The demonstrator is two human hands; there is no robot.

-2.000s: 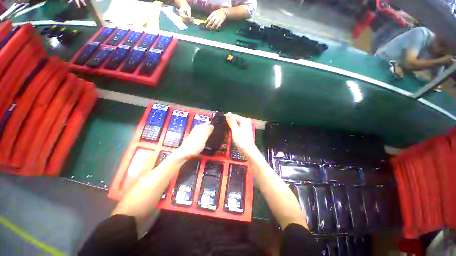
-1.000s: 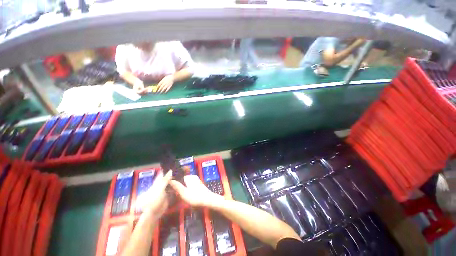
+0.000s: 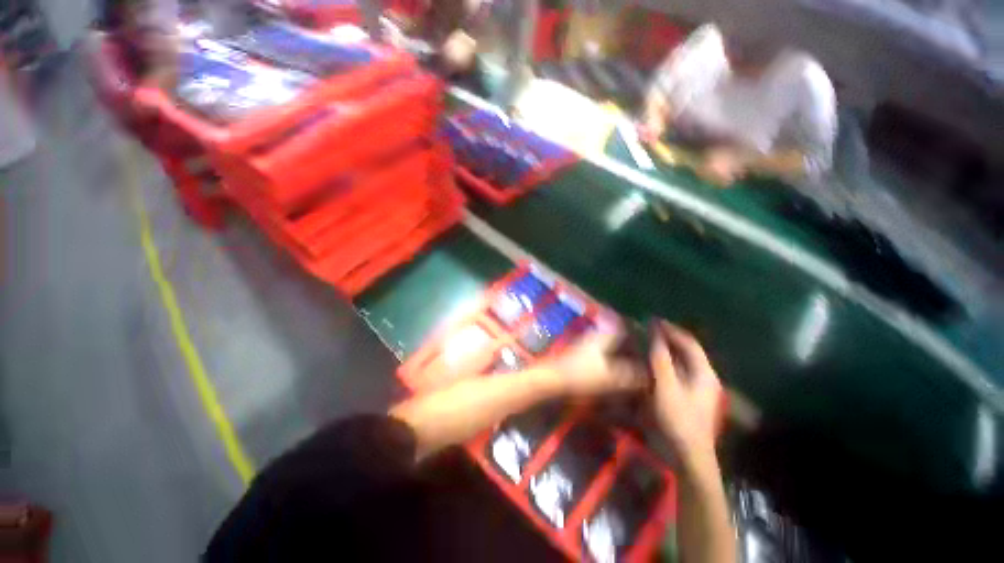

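Note:
The picture is blurred. The red phone tray lies on the near edge of the green bench. Blue-fronted phones lie in its far row; dark phones with pale patches lie in its near row. One near-row pocket at the left end holds no phone. My left hand and my right hand are together over the tray's far right part. Both are closed around a dark keypad phone, mostly hidden by my fingers; whether a cover is on it I cannot tell.
Stacked red trays stand at the left. A neighbouring phone tray lies farther across the bench. A person in a pale top sits opposite, near dark loose parts. Glossy black trays are partly visible lower right. A grey floor with a yellow line is at left.
The view has swung left and tilted, so the tray stack and floor now show more and the black trays less. My hands still hold the dark phone together over the tray.

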